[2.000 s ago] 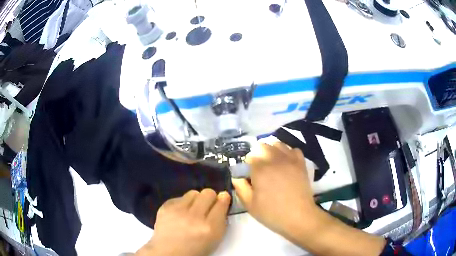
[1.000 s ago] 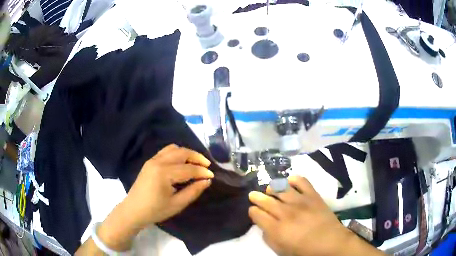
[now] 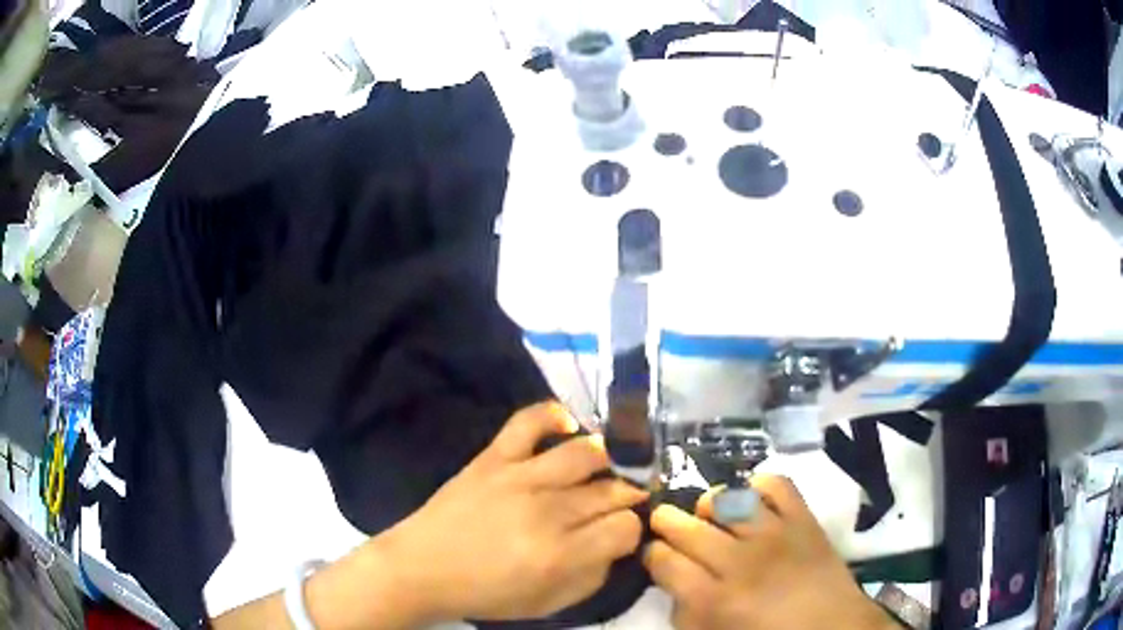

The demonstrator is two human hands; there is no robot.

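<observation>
The black garment piece (image 3: 370, 246) lies left of the needle area and runs under both hands. My left hand (image 3: 530, 529) presses on its edge, fingertips bent against the cloth beside the upright metal guard (image 3: 631, 369). My right hand (image 3: 751, 554) is just right of it, its fingertips at the cloth edge below the machine head; its grip is partly hidden. The needle and presser foot are hard to make out behind the fingers and metal parts. The white sewing machine (image 3: 862, 283) has a blue stripe and a round tension assembly (image 3: 794, 388).
A long black strip (image 3: 1028, 271) hangs over the machine arm. Narrow black strips (image 3: 868, 468) and a black flat case or phone (image 3: 995, 505) lie right of the needle. Yellow-handled scissors (image 3: 56, 468) and white scraps (image 3: 99, 465) are at the left edge.
The view has shifted left, so the machine appears farther right. My left hand has moved from the cloth's middle toward the needle, close to my right hand. The cloth's lower edge is now mostly covered.
</observation>
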